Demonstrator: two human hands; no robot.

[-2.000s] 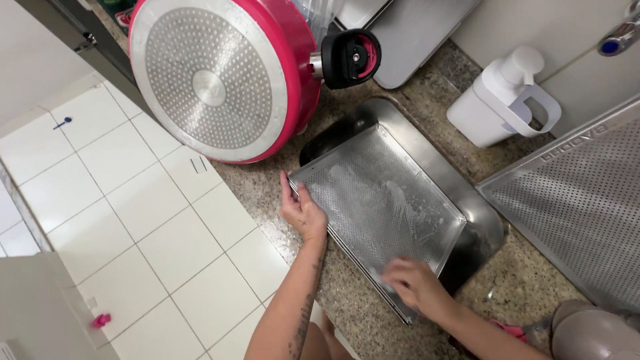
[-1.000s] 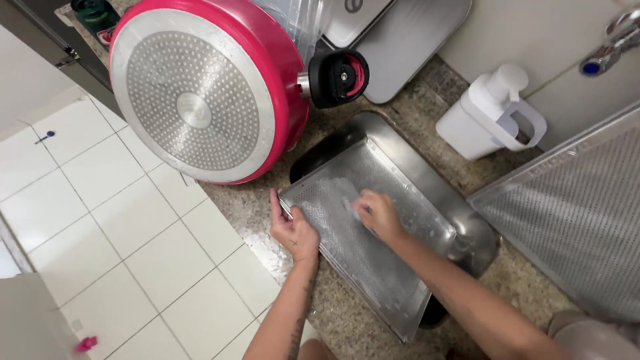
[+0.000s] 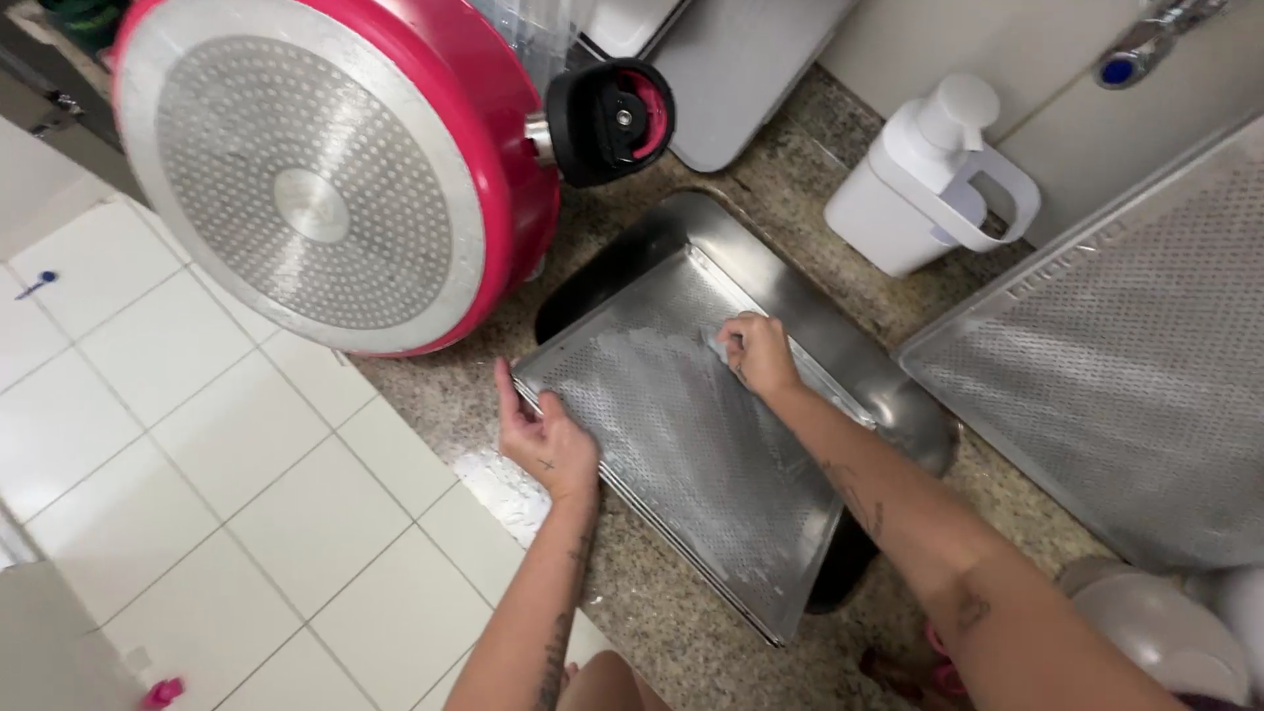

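A perforated metal baking tray (image 3: 681, 434) lies tilted across a stainless steel sink (image 3: 869, 375), with whitish suds smeared over its surface. My left hand (image 3: 548, 439) grips the tray's near left corner and edge, thumb and fingers around the rim. More than one rim shows along that edge, so trays may be stacked. My right hand (image 3: 758, 354) is closed on a small pale scrubbing pad (image 3: 719, 346), pressed to the tray near its far edge; most of the pad is hidden by the fingers.
A red pan (image 3: 316, 188) with a black handle stands on its side at the upper left. Behind the sink are a white soap dispenser (image 3: 908, 188) and a grey tray (image 3: 736, 79). Another perforated tray (image 3: 1116, 346) leans at right, under a faucet (image 3: 1150, 44). A granite counter (image 3: 652, 583) surrounds the sink.
My right hand has moved from the tray's near end to its far part, then toward the far right edge. My left hand keeps its hold on the corner. The suds look more spread out.
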